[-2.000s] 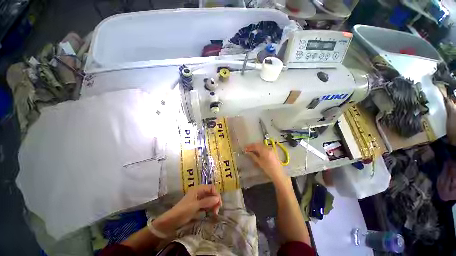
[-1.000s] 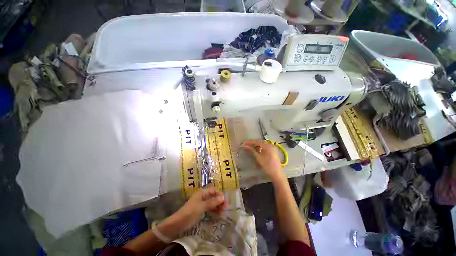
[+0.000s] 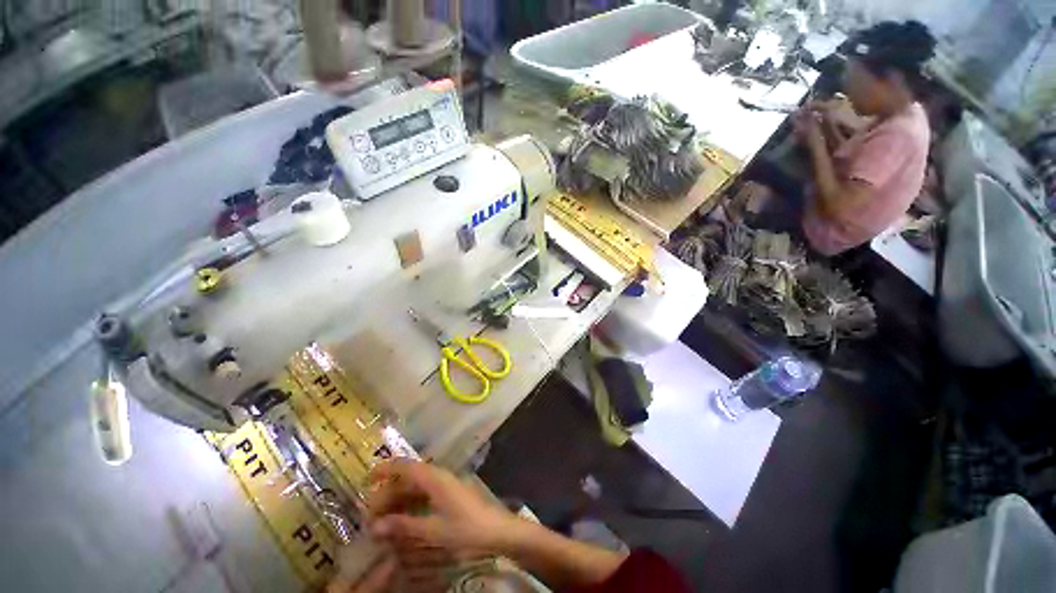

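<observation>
The white JUKI sewing machine [image 3: 382, 255] stands on the left, its needle area above the yellow "PIT" tape [image 3: 330, 400] and a shiny metal strip. The pale cut panel [image 3: 151, 510] lies at the lower left, washed out by light. My right hand [image 3: 434, 510] is over the front end of the tape with fingers bent; whether it holds something small is unclear. My left hand [image 3: 373, 570] shows only as blurred fingers at the bottom edge, close to my right hand. Yellow-handled scissors [image 3: 473, 368] lie right of the needle area.
A control panel [image 3: 400, 137] and thread cone [image 3: 321, 218] are on the machine. Grey-khaki bundles [image 3: 637, 151] lie beyond it. A plastic bottle [image 3: 767, 386] lies on a white surface [image 3: 695, 434] at the right. A person in pink [image 3: 874, 162] sits at the upper right. White bins stand along the far right.
The view has swung right, shifting the machine left and bringing the seated person in. My right hand has moved from beside the scissors to the tape's front end, near my left hand.
</observation>
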